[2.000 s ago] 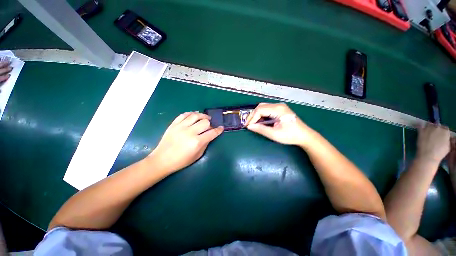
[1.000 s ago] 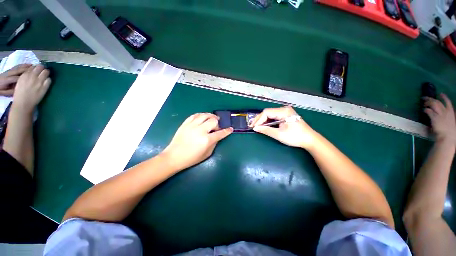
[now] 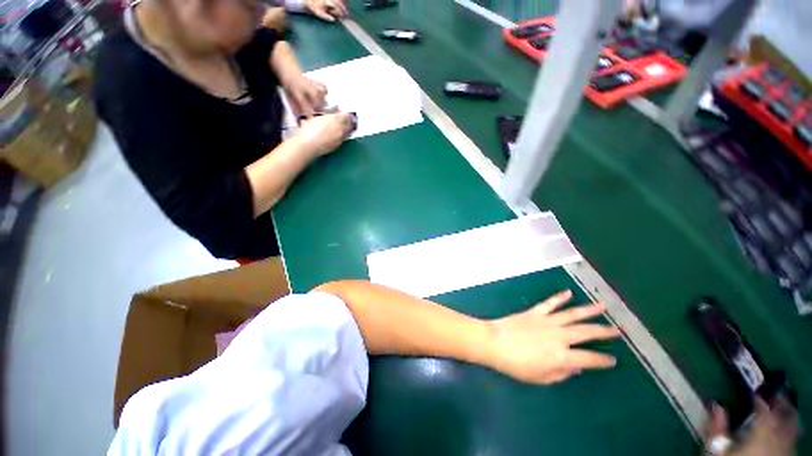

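My left hand (image 3: 554, 346) is open and empty, fingers spread, over the green bench beside the metal rail. My right hand (image 3: 755, 435) is blurred and cut off at the lower right corner, at the belt side of the rail. A dark handset (image 3: 732, 346) with a pale label lies on the belt, its near end close to my right fingers. Something dark shows between these fingers; blur hides whether they grip it. A long white sheet (image 3: 472, 258) lies across the bench beyond my left hand, its far end at the rail.
A grey post (image 3: 556, 98) stands at the rail (image 3: 467, 147). Red trays (image 3: 637, 82) with handsets and loose handsets (image 3: 474, 90) are on the belt. A person in black (image 3: 191, 134) works at the left over a white sheet (image 3: 378, 93). An open cardboard box (image 3: 147, 343) sits below the bench edge.
The view has swung left. My left hand has left the handset and spread open. My right hand has moved from the bench to the belt side. The neighbour and box have come into view.
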